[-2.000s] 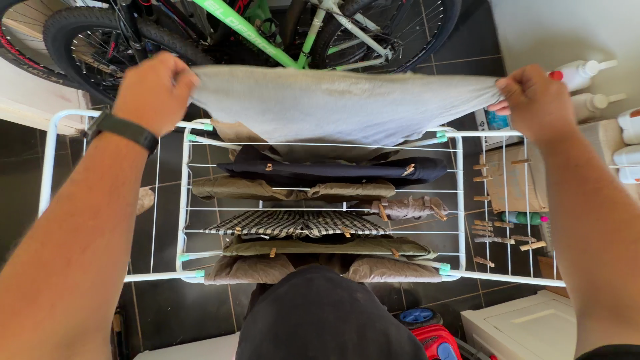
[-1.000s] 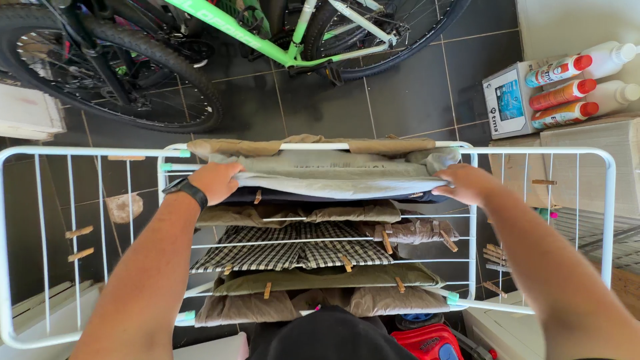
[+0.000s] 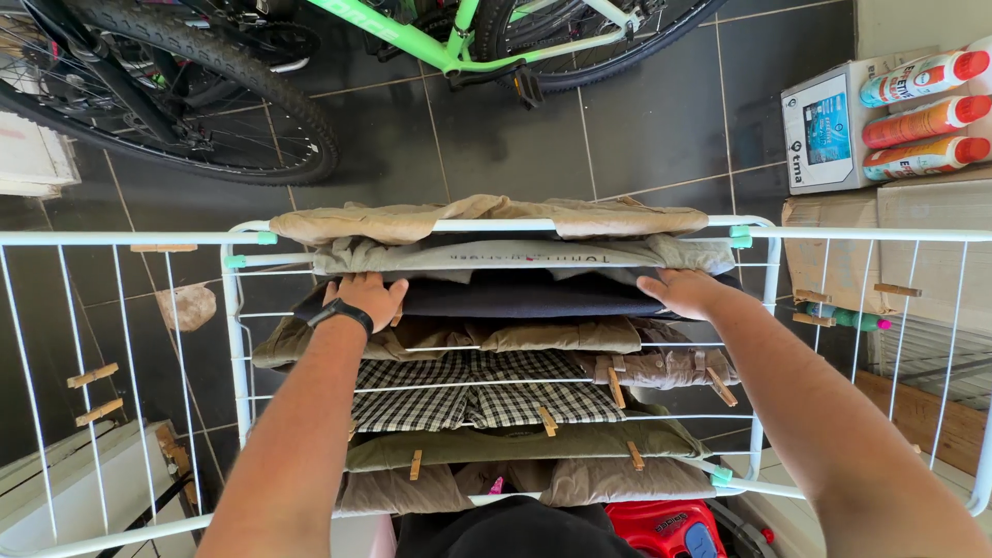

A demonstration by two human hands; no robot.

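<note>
A light grey garment (image 3: 504,254) with printed lettering hangs over a rail of the white clothes drying rack (image 3: 496,226). At its left end my left hand (image 3: 368,301), with a black band on the wrist, touches the cloth, its fingertips partly hidden. My right hand (image 3: 686,292) lies at the garment's right end, thumb apart; its fingertips are partly hidden too. Whether either hand pinches cloth cannot be told. Just below hangs a dark navy garment (image 3: 527,298). Nearer me are brown, black-and-white checked (image 3: 488,387) and olive (image 3: 527,446) garments, several held by wooden clothespins (image 3: 549,421).
Beyond the rack stand bicycles, one with a green frame (image 3: 403,35). Bottles with red caps (image 3: 918,115) lie on a box at the right, above cardboard boxes (image 3: 930,225). Spare clothespins (image 3: 94,375) sit on the side wings. A red plastic object (image 3: 666,527) is below.
The grey garment was held up and stretched between both hands two seconds ago; now it hangs over the rail. Both hands have come down to its ends, and the view has shifted.
</note>
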